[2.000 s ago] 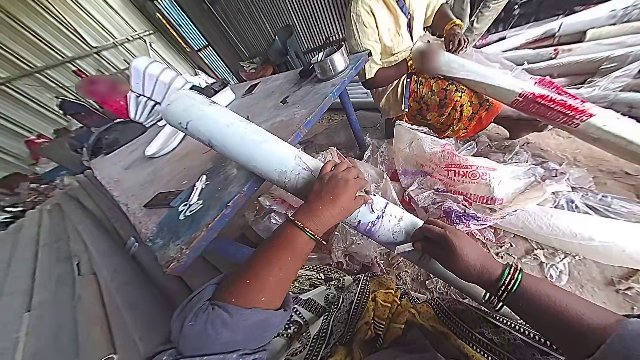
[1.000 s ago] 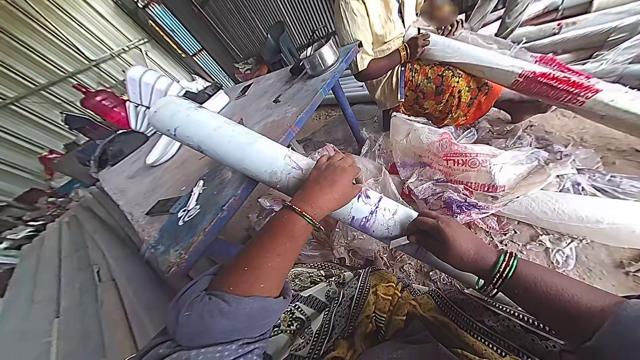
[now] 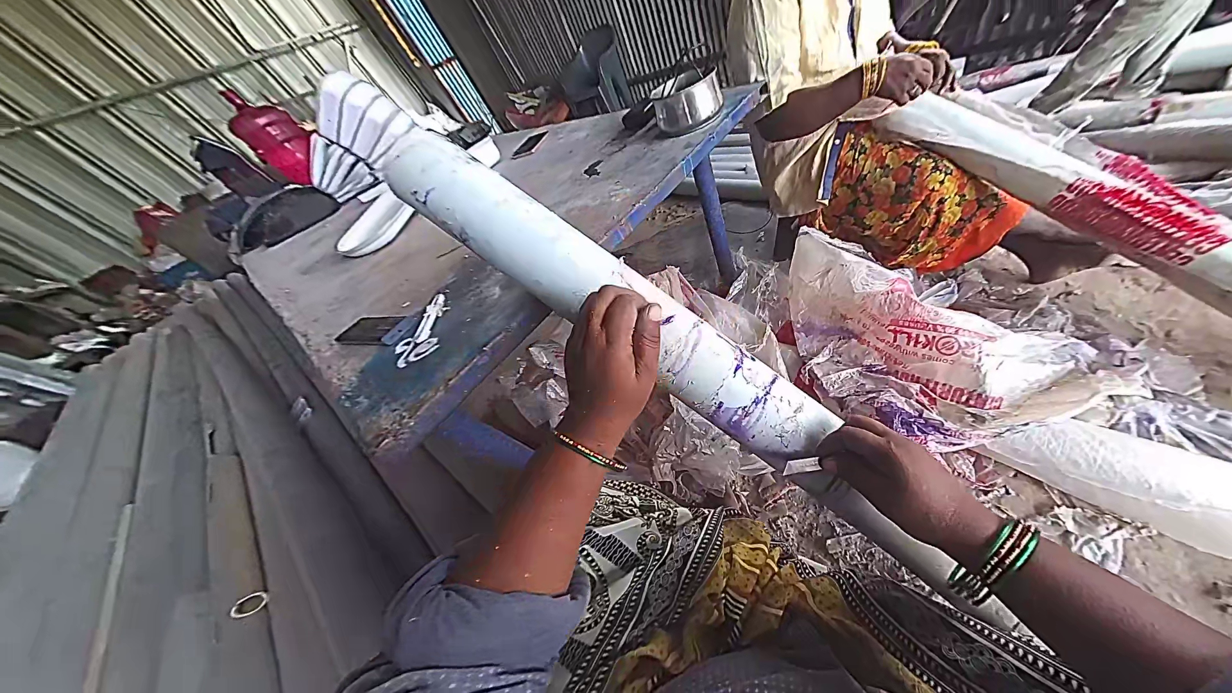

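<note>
A long pale tube [image 3: 520, 236], apparently plastic, with purple marks on its lower part, slants from the table down across my lap. My left hand [image 3: 616, 361] rests on its near side at mid-length, fingers curled, thumb raised; what it grips there cannot be told. At the tube's lower, marked part, my right hand [image 3: 890, 472] pinches a small whitish flat piece [image 3: 802, 466] that lies against the surface. Beyond that hand a narrower grey length [image 3: 900, 539] continues downward. White curved pieces [image 3: 361, 130] stand behind the tube's far end.
On the worn table [image 3: 568, 178] lie white-handled scissors [image 3: 421, 332], a dark phone [image 3: 369, 330], another phone [image 3: 528, 144] and a steel pot [image 3: 687, 101]. Crumpled printed plastic bags [image 3: 885, 327] cover the ground at right. A co-worker's hands [image 3: 910, 75] hold a wrapped tube [image 3: 1078, 183]. Grey lengths [image 3: 183, 481] lie at left.
The co-worker's hands have come together at the upper end of the wrapped tube. My own hands remain at about the same places on the pale tube.
</note>
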